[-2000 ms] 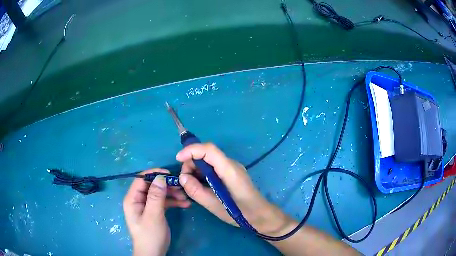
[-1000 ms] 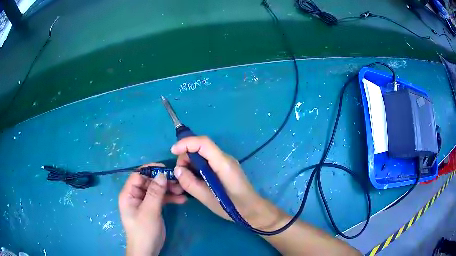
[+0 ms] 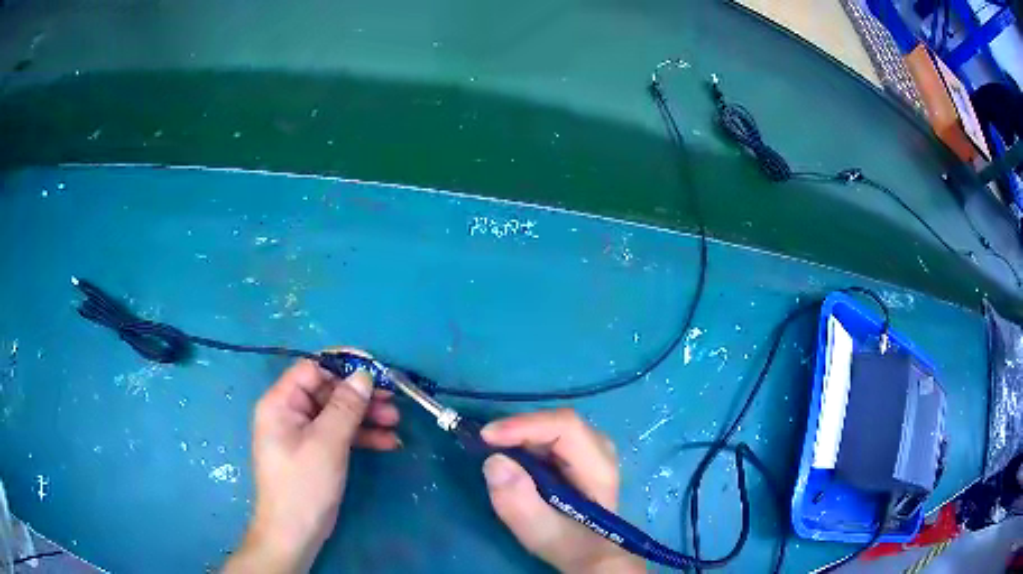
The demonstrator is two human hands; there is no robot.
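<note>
My left hand (image 3: 320, 432) pinches the dark inline controller (image 3: 361, 368) of a black cable, with its pale blue marks facing up. My right hand (image 3: 552, 477) holds the soldering iron (image 3: 572, 507) like a pen. The iron's silver barrel points up and left, and its tip is at the controller; whether it touches cannot be told. The black cable (image 3: 561, 396) runs right from the controller and curves up onto the green strip. A coiled cable bundle (image 3: 151, 340) lies on the bench to the left.
A blue tray (image 3: 804, 493) at the right holds the dark soldering station (image 3: 877, 420) and a white strip (image 3: 832, 392). The iron's cord (image 3: 743, 415) loops beside it. Another coiled cable (image 3: 754, 144) lies on the green raised strip (image 3: 449, 135). An orange-brown box edge (image 3: 940, 101) shows at upper right.
My right hand has let go of the controller's right side and moved right and down. The iron's tip has come down to the controller. The view has shifted and turned, showing more at upper right.
</note>
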